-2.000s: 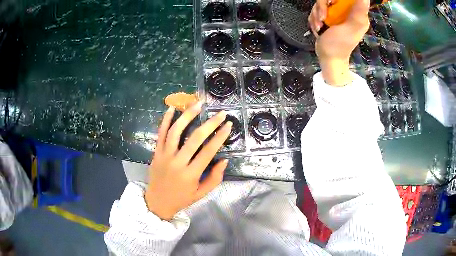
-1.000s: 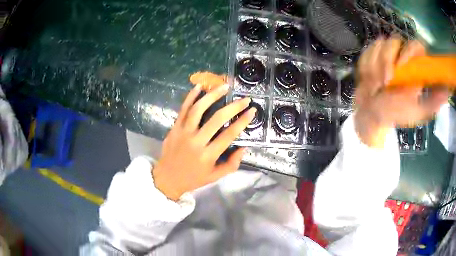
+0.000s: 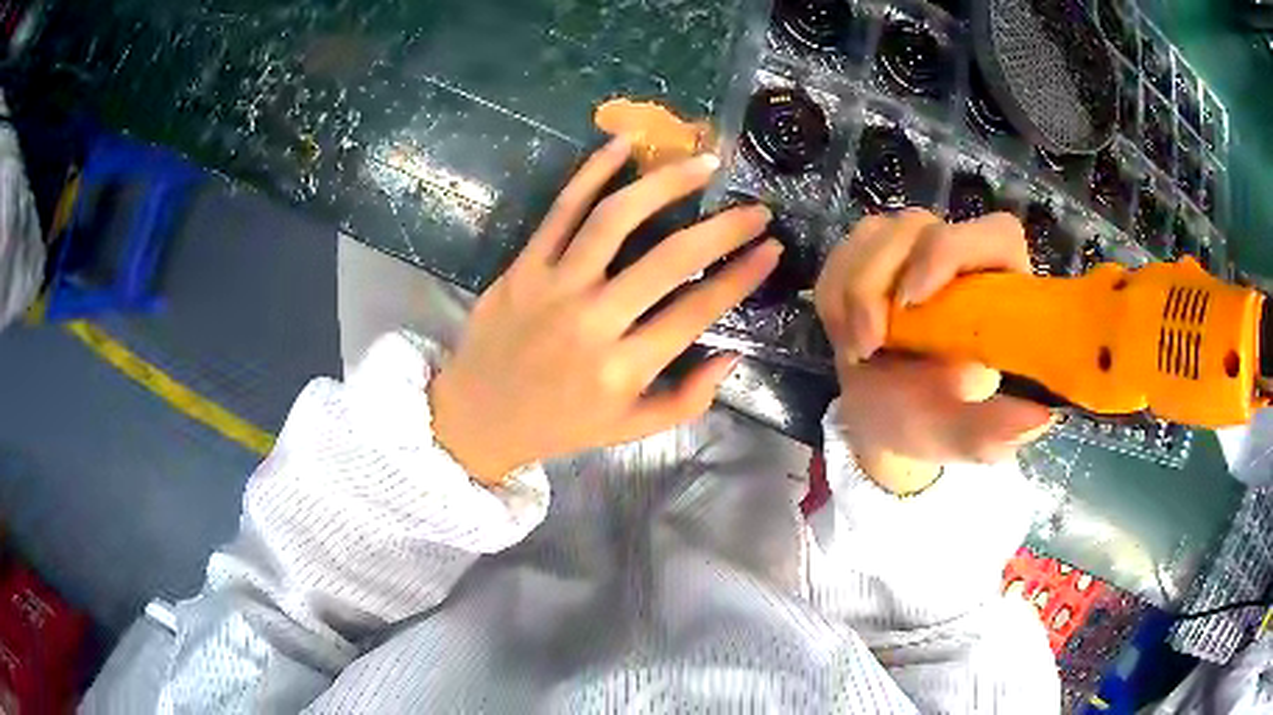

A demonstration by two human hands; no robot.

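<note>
My right hand point(image 3: 921, 335) is closed around the orange electric screwdriver point(image 3: 1103, 335), which lies about level with its thin tip pointing left over the near part of the tray. My left hand point(image 3: 586, 321) is spread, palm down, fingertips at the tray's near left corner; nothing shows held in it. The clear blister tray point(image 3: 847, 98) holds rows of round black parts point(image 3: 785, 129), one per pocket. A grey mesh-faced disc point(image 3: 1054, 70) lies on the tray. A flat orange-tan piece point(image 3: 649, 129) lies beside the tray, just beyond my left fingertips.
The tray lies on a scratched dark-green bench mat point(image 3: 461, 126). Below the bench are a blue stool or crate point(image 3: 126, 231) and a yellow floor line point(image 3: 168, 384) at left, and a red tray point(image 3: 1068, 608) at lower right. Part of another person's pale sleeve shows at the far left edge.
My right hand has brought the screwdriver from the mesh disc down to the near part of the tray, beside my left hand. The view has shifted; my left hand stays at the tray corner.
</note>
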